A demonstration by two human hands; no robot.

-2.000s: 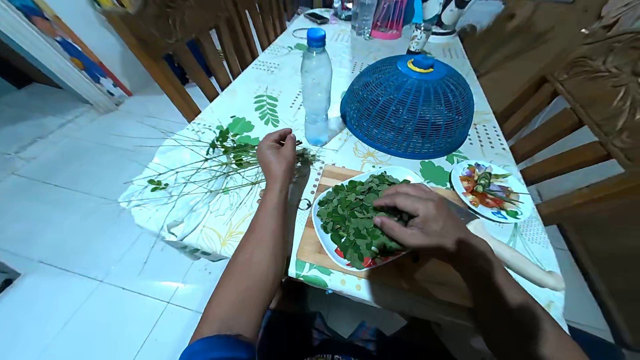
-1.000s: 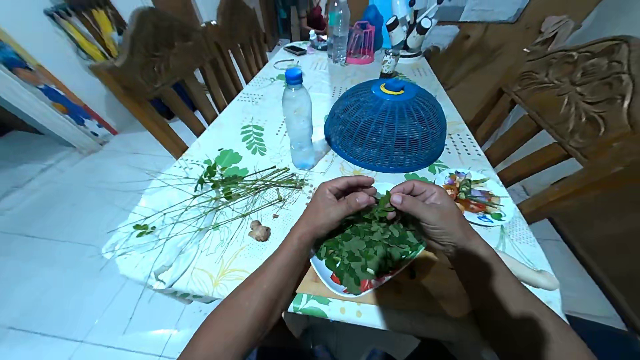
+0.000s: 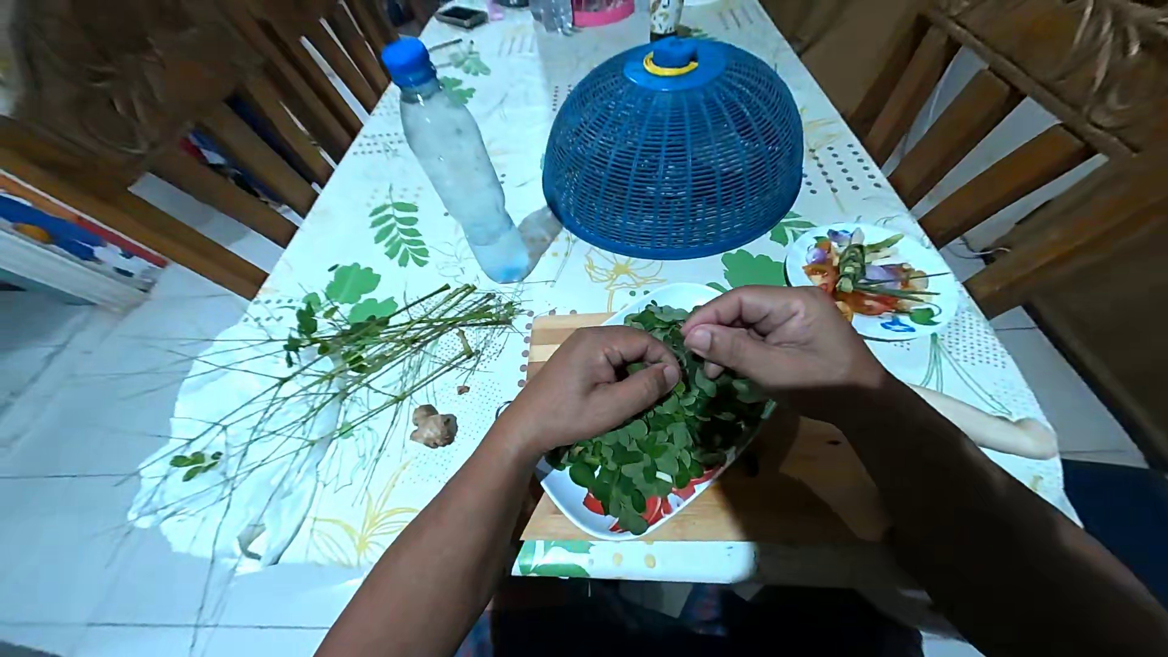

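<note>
Small green leaves (image 3: 639, 447) lie heaped on a white plate with a red pattern (image 3: 584, 516), which rests on a wooden cutting board (image 3: 776, 506). Over the heap, my left hand (image 3: 602, 379) pinches thumb against finger at a leafy sprig. Close to its right, my right hand (image 3: 776, 342) also has its fingertips together at the leaves; whether it grips a piece is hidden. Thin green stems (image 3: 392, 347) are spread on the tablecloth left of the board, and a knob of ginger (image 3: 433, 427) lies between them and my left forearm.
Behind the board stand a clear plastic bottle with a blue cap (image 3: 461, 169) and a blue mesh food cover (image 3: 675, 155). A plate of cut vegetables (image 3: 871, 283) sits at the right, near a pale long vegetable or handle (image 3: 990, 424). Wooden chairs (image 3: 995, 128) flank the table.
Two seconds ago my left hand was beside the stems; it has moved right, over the leaves. The ginger it hid or held now shows on the cloth. Both hands have come close together.
</note>
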